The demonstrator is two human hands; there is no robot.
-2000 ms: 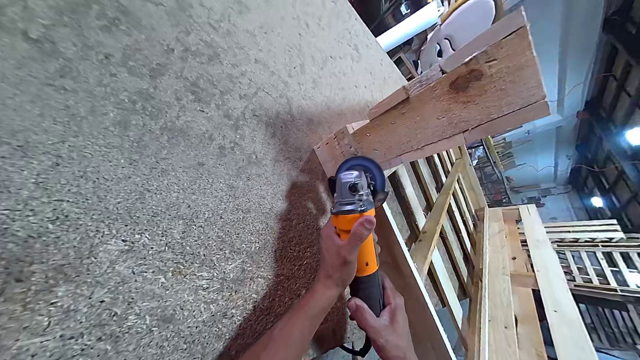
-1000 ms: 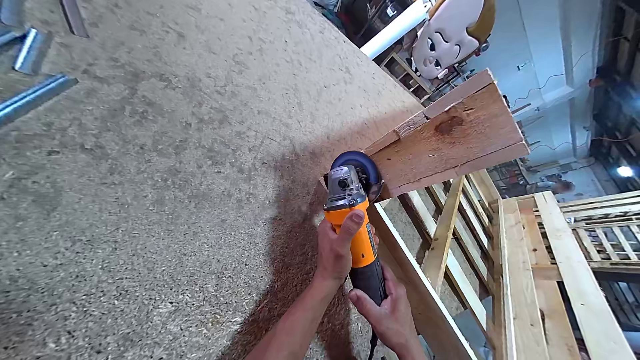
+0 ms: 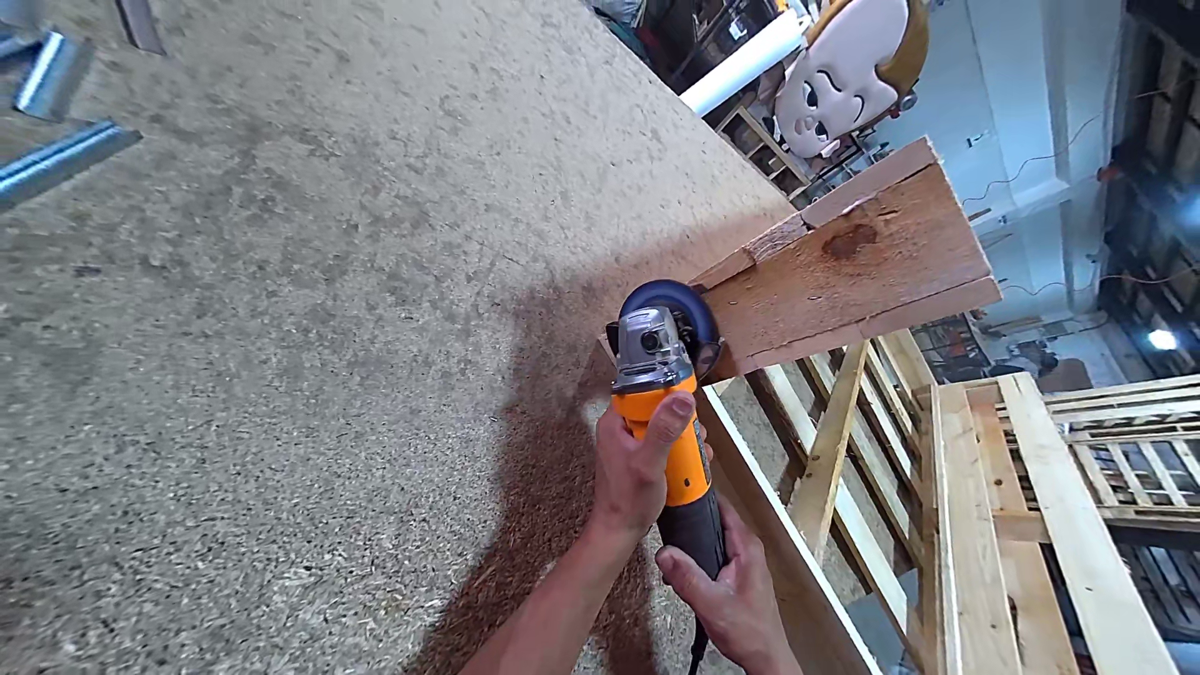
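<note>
An orange and black angle grinder [image 3: 689, 469] with a silver gear head lies between my two hands, its cord hanging from the rear end. My left hand [image 3: 636, 464] is wrapped round the orange body just behind the head. Around the black rear grip is my right hand [image 3: 736, 586]. The dark blue disc [image 3: 667, 298] is against the near part of a wooden board [image 3: 853, 272] with a knot, and the tool hides the exact contact. Reddish-brown sawdust [image 3: 534, 525] covers part of the chipboard surface [image 3: 328, 328] beside the grinder.
Several metal pieces [image 3: 70, 161] lie at the upper left. Slatted wooden frames [image 3: 994, 525] stand at the right. Beyond the chipboard's far edge are a white roll [image 3: 745, 66] and a large cartoon-like head [image 3: 839, 80]. A bright lamp [image 3: 1162, 339] shows at the far right.
The grinder, held in both hands throughout, has shifted along the board toward its near end since the earliest frame. The view has shifted, bringing the metal pieces into sight.
</note>
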